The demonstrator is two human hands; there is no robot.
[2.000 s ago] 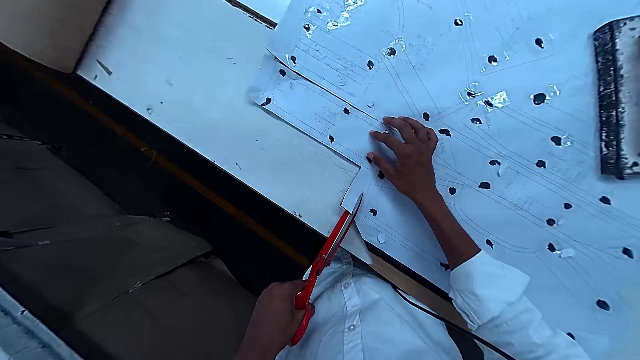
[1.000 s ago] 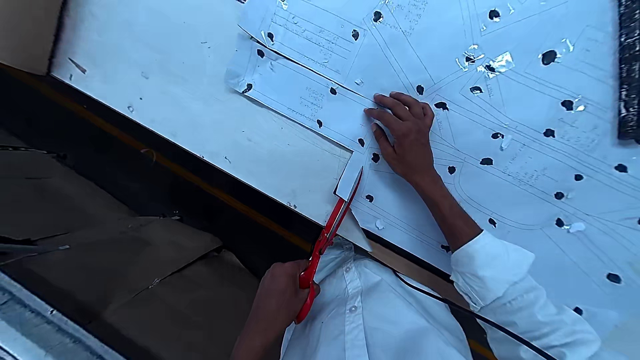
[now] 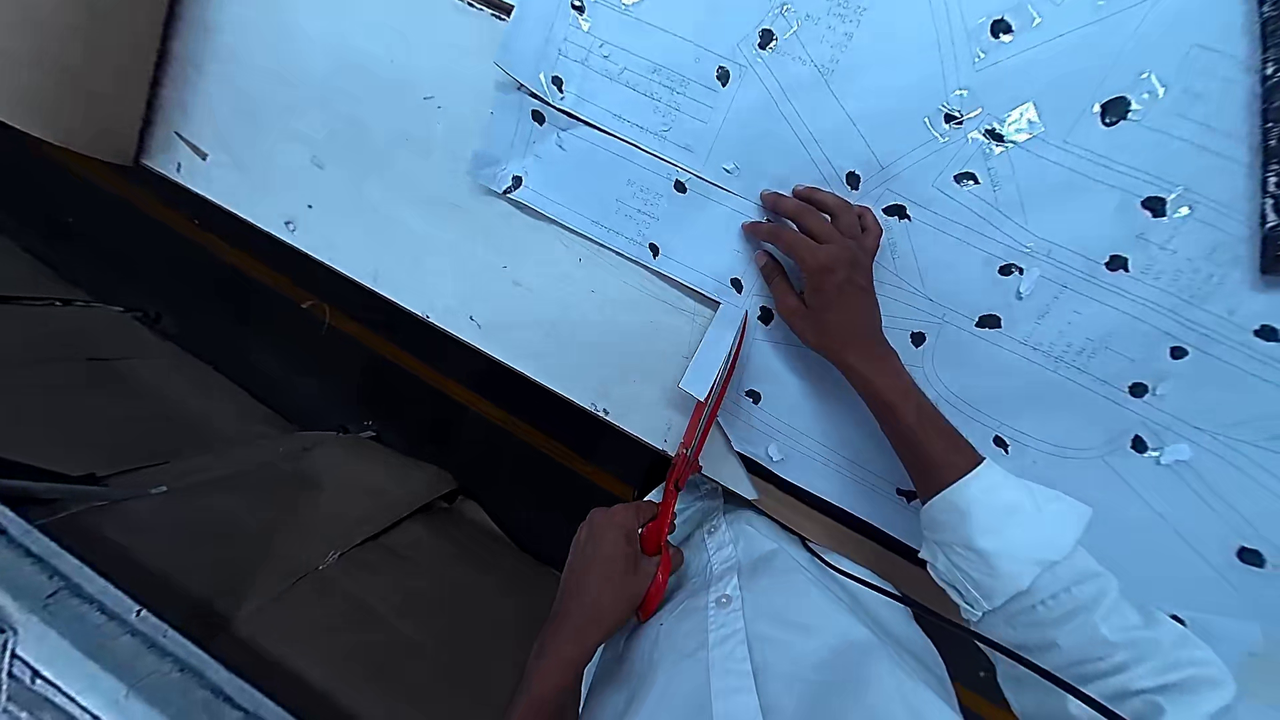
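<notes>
Red-handled scissors (image 3: 690,455) are held in my left hand (image 3: 612,570), its fingers closed round the handles. Their nearly closed blades point up at the edge of a large white paper sheet (image 3: 1080,340) with pencil lines, handwriting and black-marked holes. A narrow paper flap (image 3: 708,350) lies just left of the blades. Palm down, my right hand (image 3: 825,275) rests on the sheet above and right of the scissor tip, fingers slightly spread, holding nothing. Left of it, a long slit divides the sheet's left part, leaving a lower strip (image 3: 610,205).
Beneath the sheet is a pale tabletop (image 3: 350,220) with small scraps. Brown cardboard (image 3: 340,560) lies below its left edge, and a brown piece (image 3: 75,75) sits upper left. A black-edged object (image 3: 1270,140) is at far right. A black cable (image 3: 960,625) crosses my shirt.
The scissor tip has moved up the sheet, past the lower black mark and level with the one above it. My right hand has stayed on the paper in about the same place.
</notes>
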